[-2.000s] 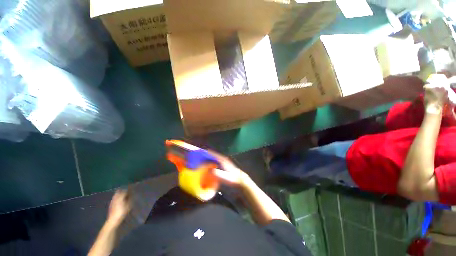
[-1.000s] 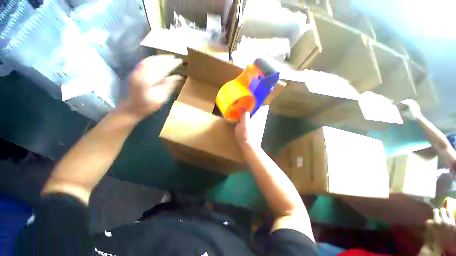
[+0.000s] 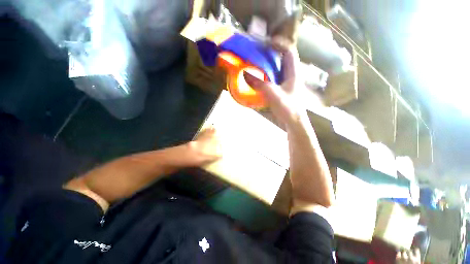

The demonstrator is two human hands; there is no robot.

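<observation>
A brown inner carton [image 3: 250,149] sits on the dark-green bench [image 3: 170,116] in front of me, its top flaps folded shut. My left hand [image 3: 206,147] lies on the carton's top near its left edge, blurred. My right hand [image 3: 283,85] holds the tape dispenser [image 3: 246,77], orange and blue, above the carton's far edge. Whether tape touches the carton cannot be told.
Cloudy plastic-wrapped goods [image 3: 111,67] lie on the bench at the left. Open cartons stand behind, at the upper middle. More cartons [image 3: 353,203] stand along the bench to the right. Another person's hand [image 3: 408,256] shows at the lower right edge.
The carton's open flaps are now folded down. My left hand has moved onto its top. My right hand has raised and turned the dispenser over the far edge.
</observation>
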